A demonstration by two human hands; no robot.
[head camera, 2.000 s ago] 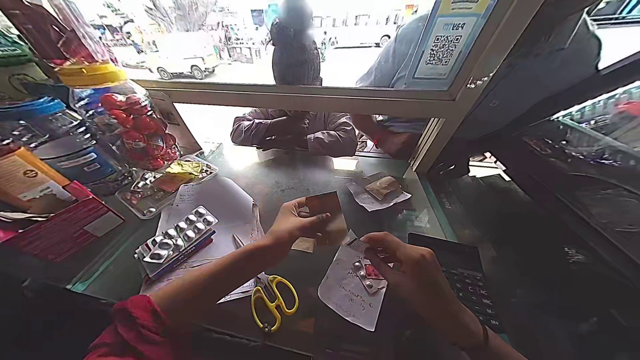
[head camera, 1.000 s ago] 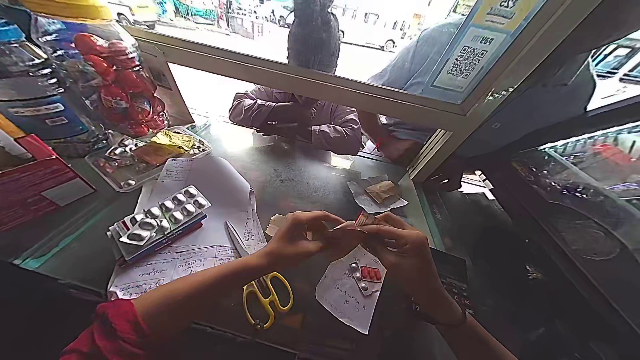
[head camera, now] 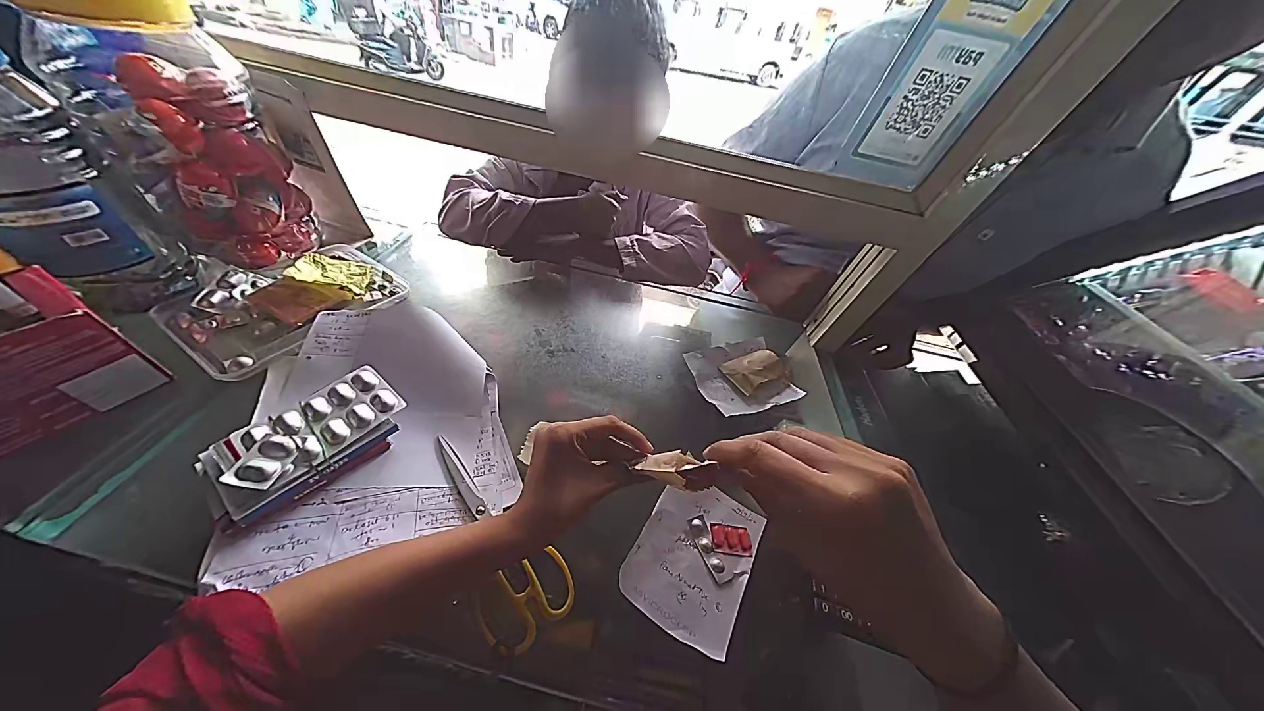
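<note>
A small brown paper packet (head camera: 677,468) is pinched between both hands at the middle of the counter. My left hand (head camera: 583,474) grips its left edge, and my right hand (head camera: 829,504) holds its right edge; its upper side gapes a little. Below it a handwritten paper slip (head camera: 681,612) lies flat, bearing a cut red blister strip (head camera: 731,539) and a silver tablet strip (head camera: 707,549) beside it. Yellow-handled scissors (head camera: 523,602) lie partly under my left forearm. Farther back, a folded brown packet (head camera: 756,373) rests on another white paper.
Silver blister packs (head camera: 306,425) are stacked on written sheets (head camera: 395,346) at left. Behind them stand a plastic tray (head camera: 237,367) of strips and a jar (head camera: 217,148) of red items. A person's folded arms (head camera: 583,222) rest beyond the window frame (head camera: 770,183). A dark calculator-like device (head camera: 839,607) lies under my right wrist.
The brown packet, held in my left hand alone two seconds ago, is now between both hands. My right hand has left the slip with the strips and moved up to the packet.
</note>
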